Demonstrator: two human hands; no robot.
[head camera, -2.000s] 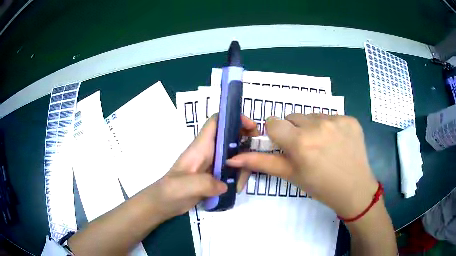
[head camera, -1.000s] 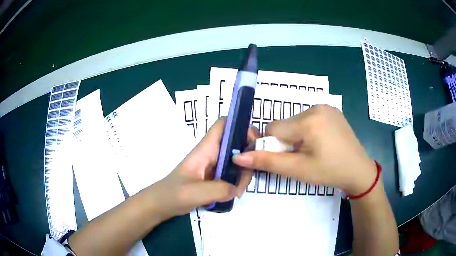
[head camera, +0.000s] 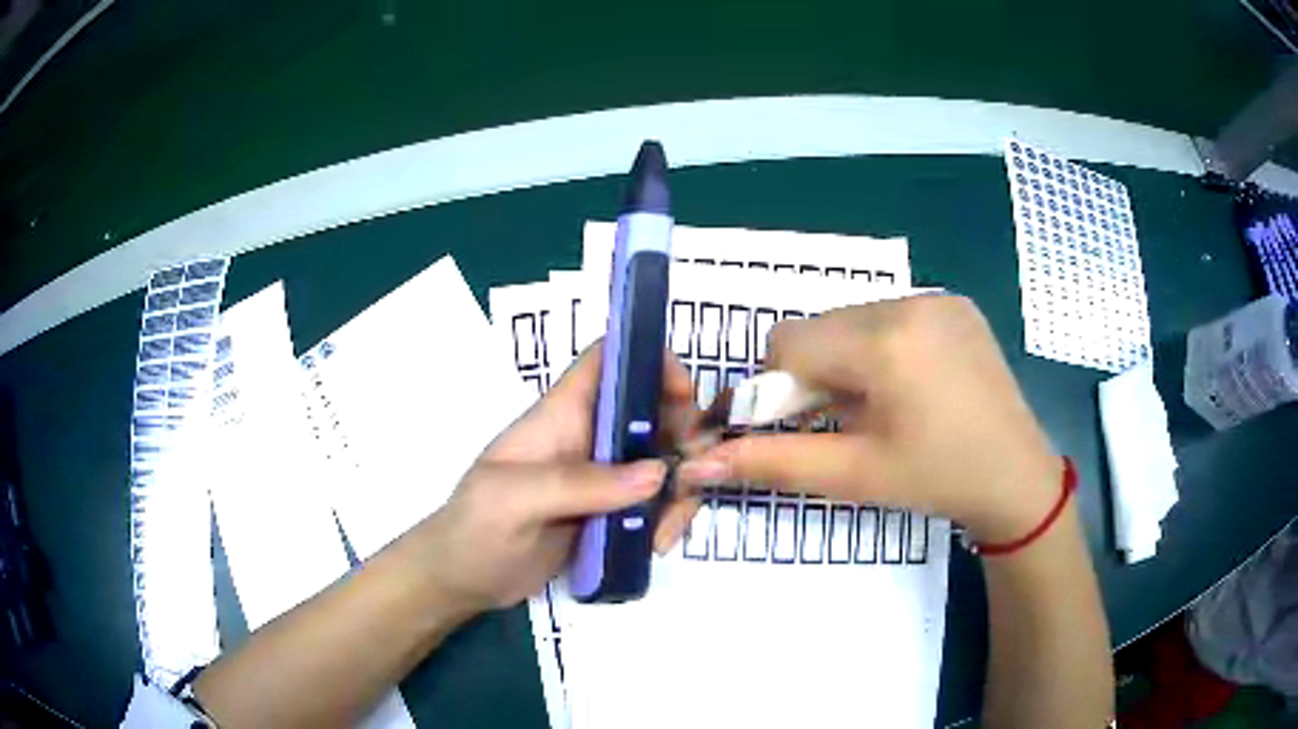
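A lavender-and-black pen-shaped device (head camera: 628, 413) stands nearly upright in the picture, its dark tapered tip pointing up. My left hand (head camera: 548, 491) holds its lower half, the thumb on its front. My right hand (head camera: 890, 413) is at the device's right side, its thumb tip close to my left thumb. A small white wad, cloth or paper, (head camera: 769, 399) is held in my right fingers. Something small and dark shows between the fingertips; I cannot tell what. Both hands are above black-outlined label sheets (head camera: 755, 627).
At left lie a silver-grey label strip (head camera: 178, 342), a second strip (head camera: 254, 499) and a small-mark sheet (head camera: 413, 385). At right are a dense sticker sheet (head camera: 1079, 257), folded wipes (head camera: 1139, 463), a whitish bottle (head camera: 1241, 363) and purple-and-black devices (head camera: 1274, 249). A white rail (head camera: 797, 126) runs behind.
The device has swung from a rightward lean to nearly upright and moved slightly left. My left thumb has moved up its front. The bench items appear slightly shifted in view.
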